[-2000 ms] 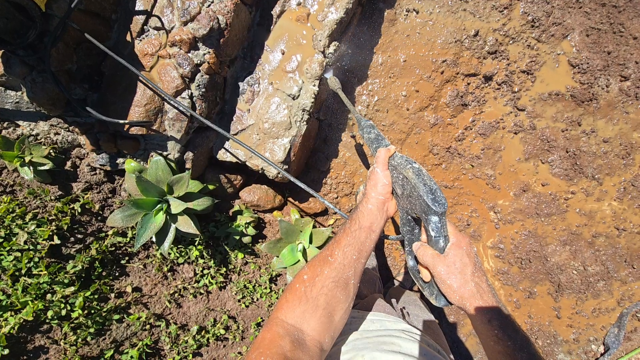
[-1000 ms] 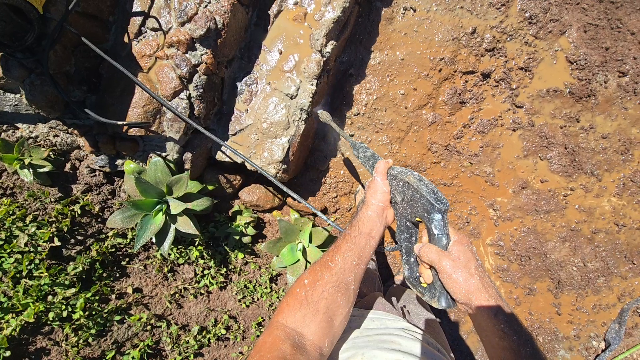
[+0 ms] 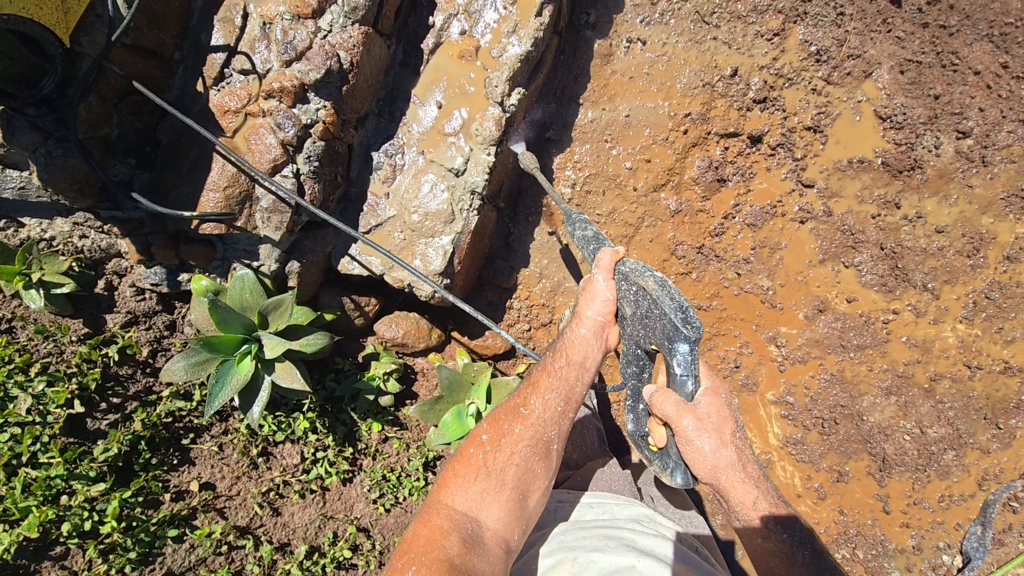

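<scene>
Both my hands hold a black pressure washer gun (image 3: 660, 308) splattered with pale specks. My left hand (image 3: 600, 300) grips its front part just behind the lance, fingers wrapped underneath. Around the rear handle and trigger opening closes my right hand (image 3: 700, 416). The short lance points up and left, and white spray leaves its nozzle (image 3: 528, 162) beside the edge of a wet, mud-covered stone wall step (image 3: 436, 152). A thin black hose (image 3: 336, 222) runs diagonally from the upper left to near my left forearm.
Rough mortared stones (image 3: 280, 120) stand at upper left, near a yellow and black object (image 3: 48, 20). Succulents (image 3: 248, 344) and low green groundcover (image 3: 72, 448) lie at left. Wet orange mud (image 3: 800, 264) with shallow puddles spreads at right. A dark strip-like object (image 3: 986, 524) lies lower right.
The nozzle has shifted slightly along the edge of the stone step. Spray shows at its tip now, while one second ago hardly any was visible. Both hands keep their hold.
</scene>
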